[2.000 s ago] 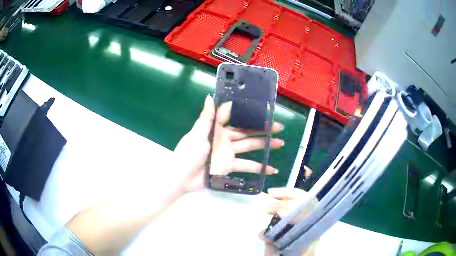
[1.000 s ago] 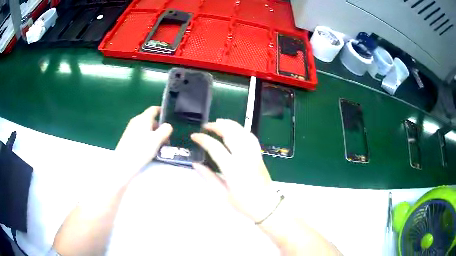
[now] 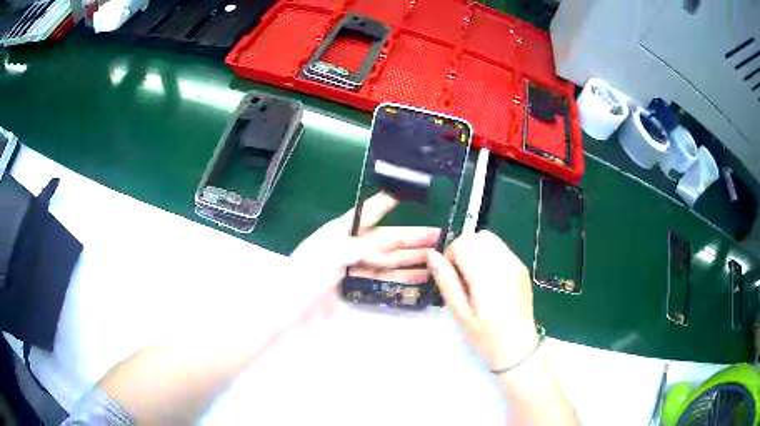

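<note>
A phone middle frame (image 3: 408, 154) is held upright near the middle of the view, its dark face and open window towards me. My left hand (image 3: 333, 258) holds it from behind, and its fingers show through the window. My right hand (image 3: 492, 291) touches the frame's lower right edge with thumb and fingertips; whether it grips the frame is hard to tell. A small stack of middle frames (image 3: 265, 137) lies slightly fanned on the green surface to the left.
A red tray (image 3: 417, 73) with frames in it lies behind. More frames (image 3: 560, 237) lie spaced at right, beyond a white strip (image 3: 477, 191). White rolls (image 3: 602, 108) stand by the grey cabinet. A green fan (image 3: 721, 399) is lower right, a black pouch (image 3: 37, 266) far left.
The stack from my right hand two seconds ago is gone from it. A stack now lies on the green surface at left. Both hands are now at one upright frame.
</note>
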